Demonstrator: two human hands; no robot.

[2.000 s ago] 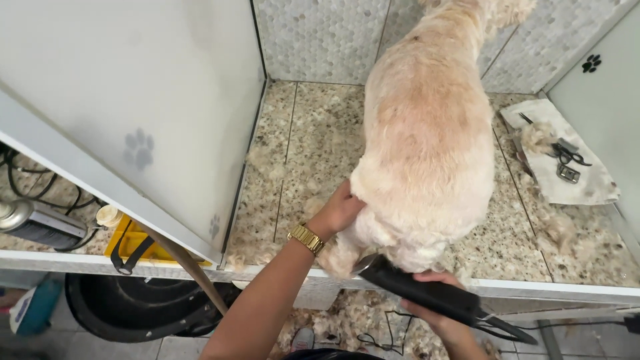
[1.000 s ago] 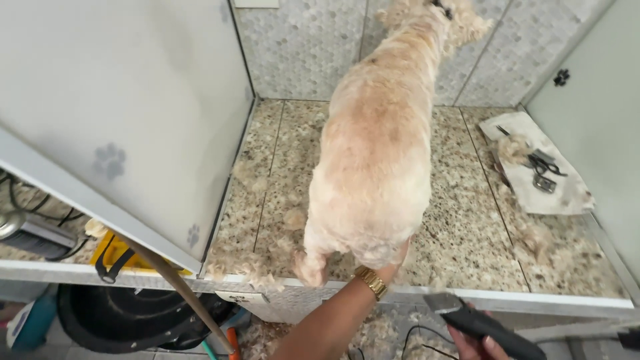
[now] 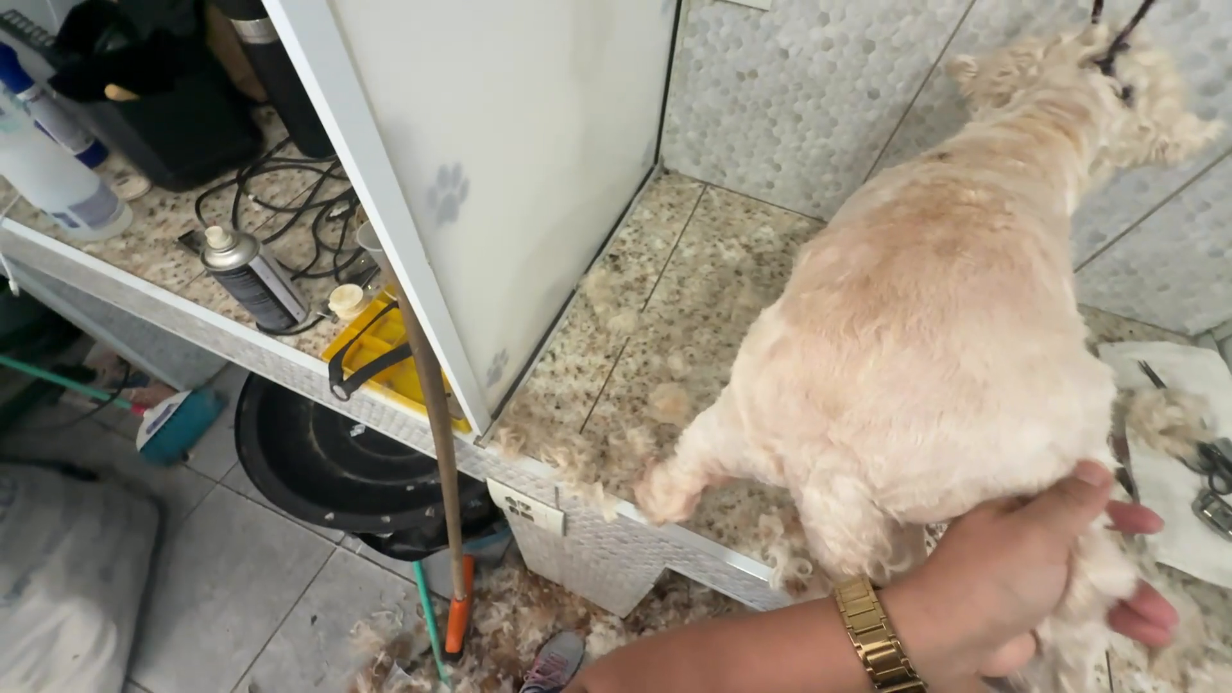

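A cream-coloured dog (image 3: 943,318) with closely clipped fur on its back stands on the speckled granite counter (image 3: 664,279), its head at the upper right with a dark cord at it. My left hand (image 3: 1020,568), with a gold metal watch (image 3: 874,635) on the wrist, is closed around the dog's right hind leg (image 3: 1097,577), thumb on top and fingertips showing beyond it. My right hand and the hair clipper are out of view. Scissors (image 3: 1215,467) and a tuft of fur lie on a white cloth (image 3: 1193,375) at the right edge.
A white partition (image 3: 520,144) stands left of the dog. Beyond it are an aerosol can (image 3: 252,279), tangled black cables (image 3: 289,207), a yellow tray (image 3: 385,356) and a black bin (image 3: 164,115). A wooden stick (image 3: 438,433) leans there. Below are a black basin (image 3: 327,462) and cut fur.
My left hand has moved from the dog's left side to its right hind leg. The right hand with the clipper has left the view. The view has swung left.
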